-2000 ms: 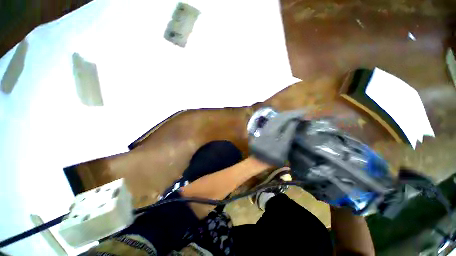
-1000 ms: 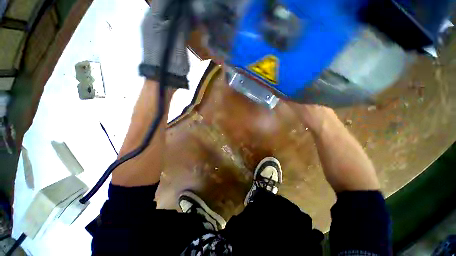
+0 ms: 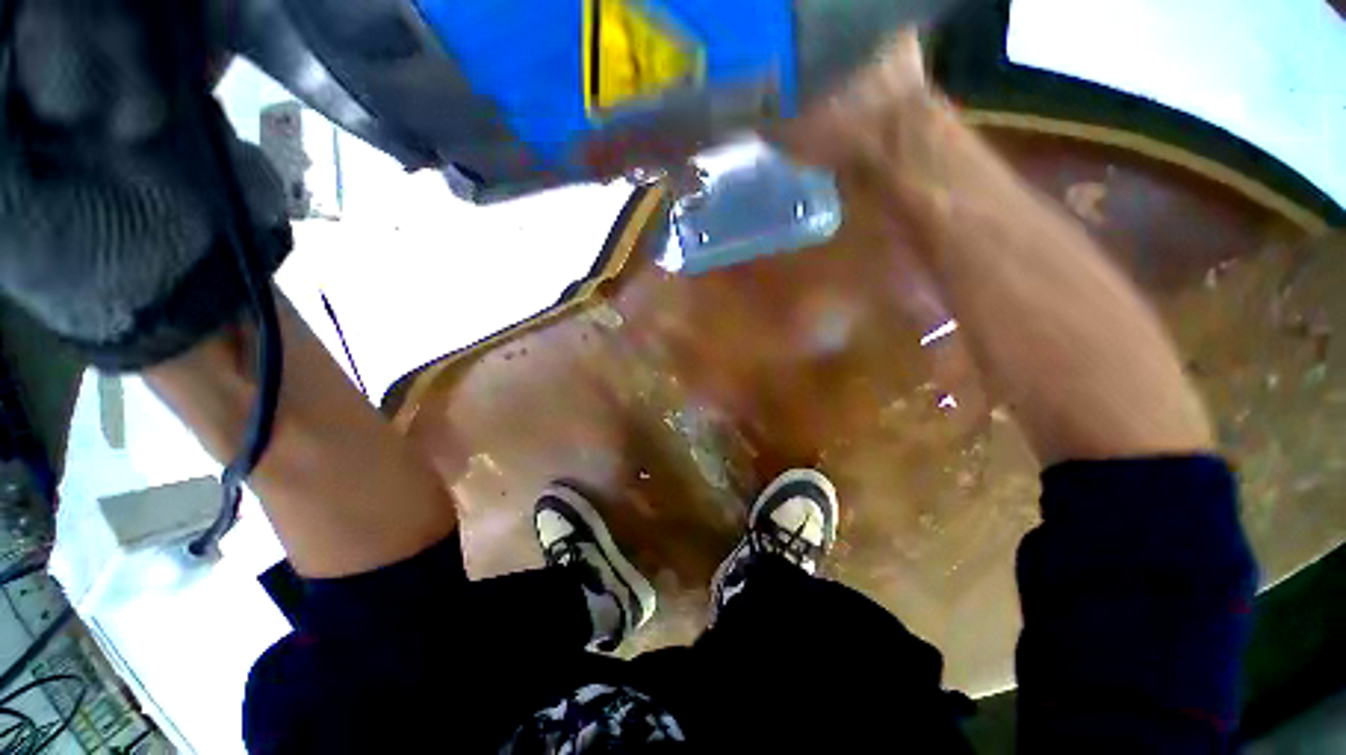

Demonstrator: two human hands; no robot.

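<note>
The cutting machine (image 3: 517,74), with blue band and yellow warning triangle, is very close at the top centre. Its silver base plate (image 3: 760,214) shows below, beside the edge of the fabric lay under white paper (image 3: 458,280). My left hand (image 3: 148,236), in a grey mesh glove, is beside the machine at the upper left; its fingers are dark and blurred and their hold is unclear. My bare right hand (image 3: 871,111) reaches the machine from the right and seems to hold it; its fingers are mostly hidden.
Another dark-edged stack topped with white paper (image 3: 1181,59) lies upper right. The black cable (image 3: 263,339) crosses my left forearm towards the white socket box (image 3: 163,509). My shoes (image 3: 797,516) stand on the glossy brown table (image 3: 871,590). White scraps (image 3: 939,333) lie on it.
The machine came from the right to the top centre, then shifted left in view. My gloved hand is now larger and farther left. The stack at the upper right is back in view.
</note>
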